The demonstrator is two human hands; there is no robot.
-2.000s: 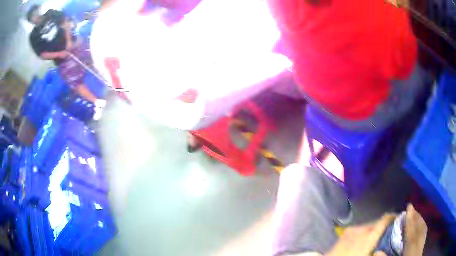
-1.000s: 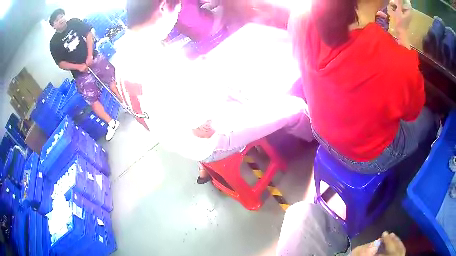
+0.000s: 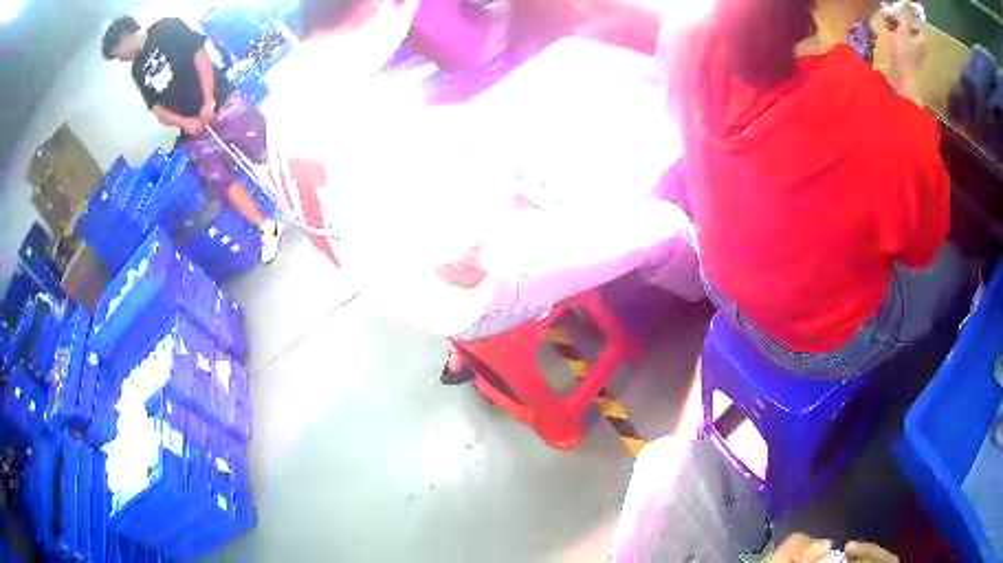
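Observation:
My left hand and my right hand show only in part at the bottom right edge, fingertips close together. A small pale item is pinched between them; it is too small and cut off to name. Beside them at the right edge is a blue tote with a whitish liner and a few pale pieces partly in view.
A person in red sits on a blue stool just ahead. Another person, washed out by glare, sits on a red stool. Stacked blue totes stand at left. A standing person holds a long bar or handle.
Since the earliest frame, the view has tilted and my hands show lower, more cut off. The person in red holds a pale piece higher. The standing person at left has shifted slightly right.

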